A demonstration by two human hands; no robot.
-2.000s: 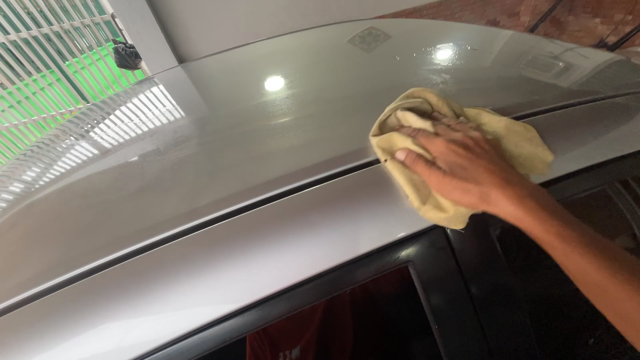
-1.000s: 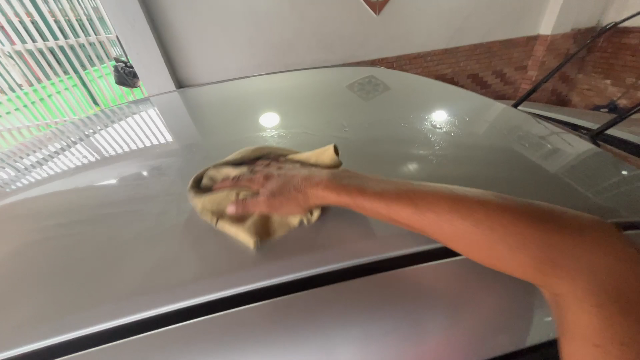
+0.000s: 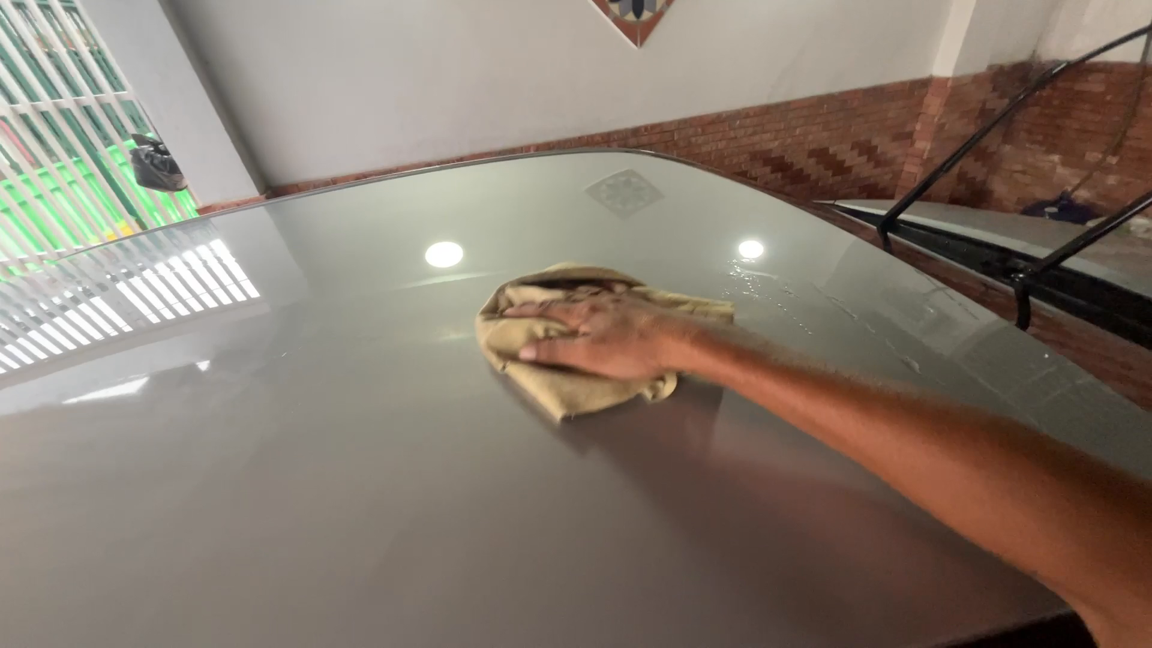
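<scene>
My right hand (image 3: 612, 335) lies on a crumpled tan cloth (image 3: 580, 396), fingers pointing left, and presses it against the glossy grey roof of a car (image 3: 342, 504). Folds of the cloth cover part of the fingers. The arm reaches in from the lower right. Water drops and streaks (image 3: 774, 297) show on the roof to the right of the cloth. Two round lights and a barred gate are reflected in the paint. My left hand is out of view.
Beyond the roof stand a white wall (image 3: 432, 81) and a low red brick section (image 3: 810, 135). A white barred gate (image 3: 67, 99) with a black plastic bag (image 3: 157, 164) is at the upper left. Black metal bars (image 3: 972, 157) rise at the right.
My right hand and the cloth have moved from the roof's near side edge to farther in on the roof. The view has shifted, and the side windows have left it.
</scene>
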